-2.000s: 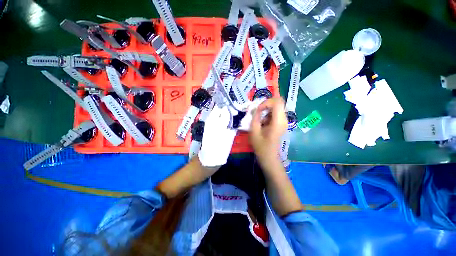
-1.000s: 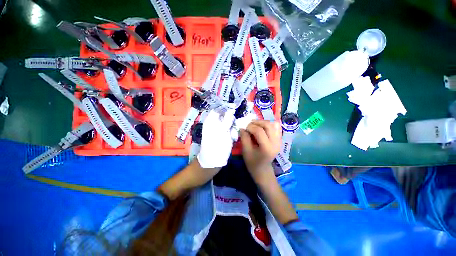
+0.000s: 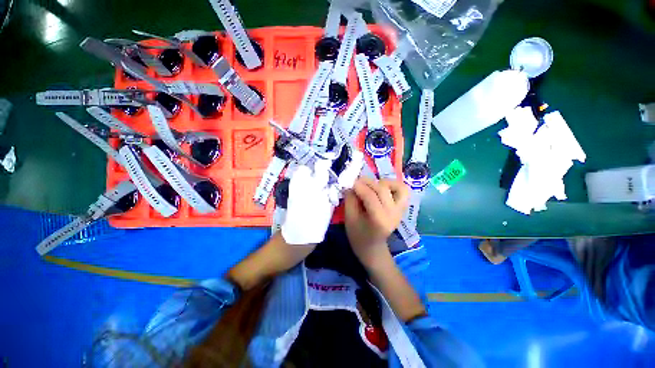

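My left hand (image 3: 309, 205), in a white glove, holds a wristwatch (image 3: 340, 159) with a light-grey strap over the right part of the orange-red tray (image 3: 248, 167). My bare right hand (image 3: 374, 210) is at the watch's right side with fingers curled, pinching a small white wipe (image 3: 350, 171) against it. The fingertips and part of the watch are hidden. Other watches with grey straps lie in the tray's pockets on the left and right; some middle pockets hold only handwritten marks. One watch (image 3: 416, 172) lies beside the tray's right edge.
Right of the tray lie a green label (image 3: 449, 175), a white bottle (image 3: 482, 106) with a round top (image 3: 531, 57), white wipes (image 3: 542, 162) over a dark object, and a white box-like item (image 3: 619, 185). A clear bag (image 3: 431, 36) is beyond the tray. A person's hand (image 3: 491, 251) shows at right.
My right hand has moved slightly left and down, its fingers now curled lower beside the watch. The held watch and its strap have turned. The watch at the tray's right edge is more exposed.
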